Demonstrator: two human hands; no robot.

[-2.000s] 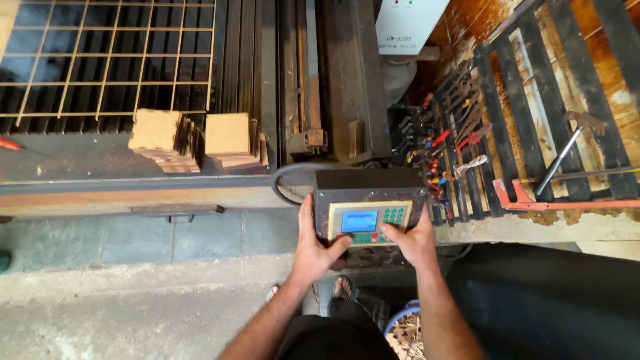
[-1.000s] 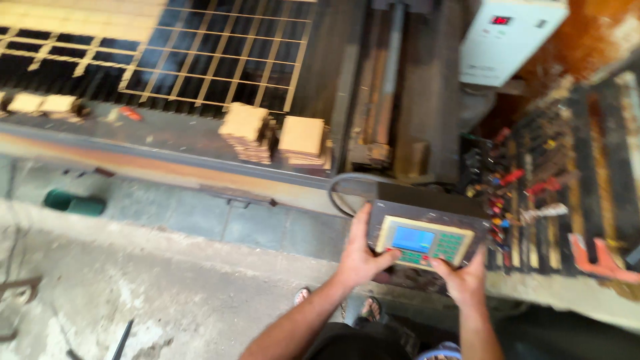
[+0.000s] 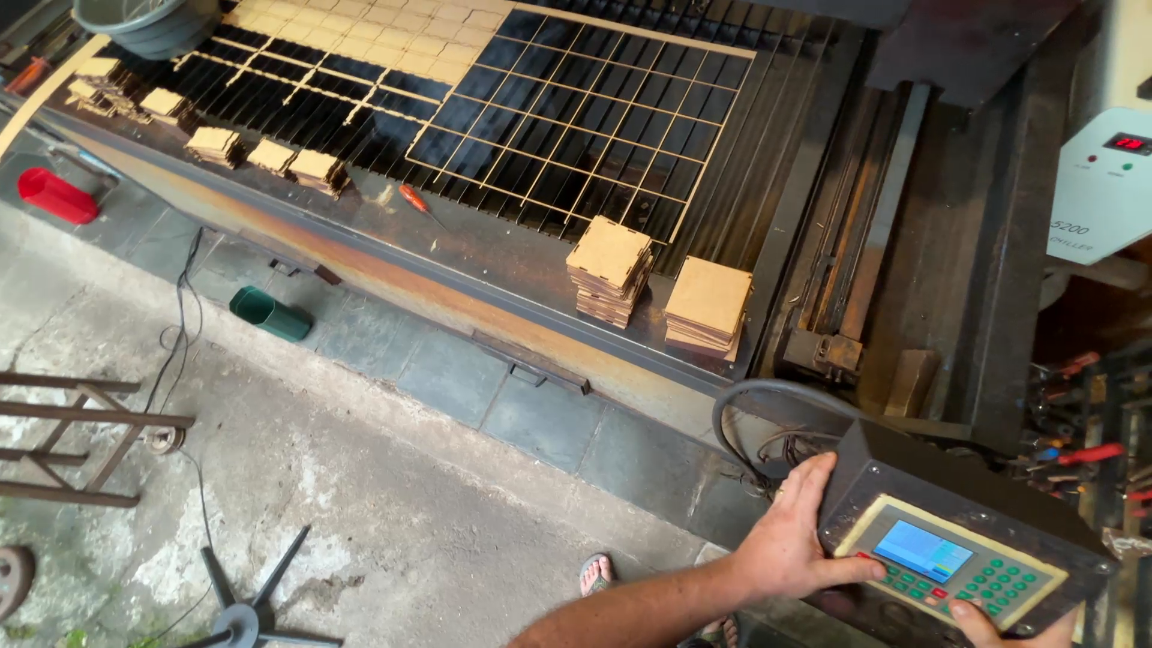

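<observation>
A dark control box (image 3: 954,540) with a small screen and green keys is at the lower right. My left hand (image 3: 796,540) grips its left side, the thumb lying by the keys. At its lower edge is my right hand (image 3: 1012,625), partly cut off by the frame, its thumb near the keypad. The laser cutter's slatted bed (image 3: 783,153) carries a cut wooden sheet frame (image 3: 598,94) and a perforated sheet (image 3: 378,36). Two taller stacks of square wooden pieces (image 3: 612,256), (image 3: 708,297) stand on the bed's front ledge.
Smaller wooden stacks (image 3: 315,168), an orange-handled screwdriver (image 3: 413,198) and a grey bucket (image 3: 148,27) rest along the machine. Red (image 3: 58,196) and green (image 3: 270,313) containers stand below. A white chiller (image 3: 1102,184) and hand tools (image 3: 1089,454) are at right. A metal frame (image 3: 81,436) lies left.
The view has swung left, bringing more of the bed and floor into sight. Both hands remain at the control box.
</observation>
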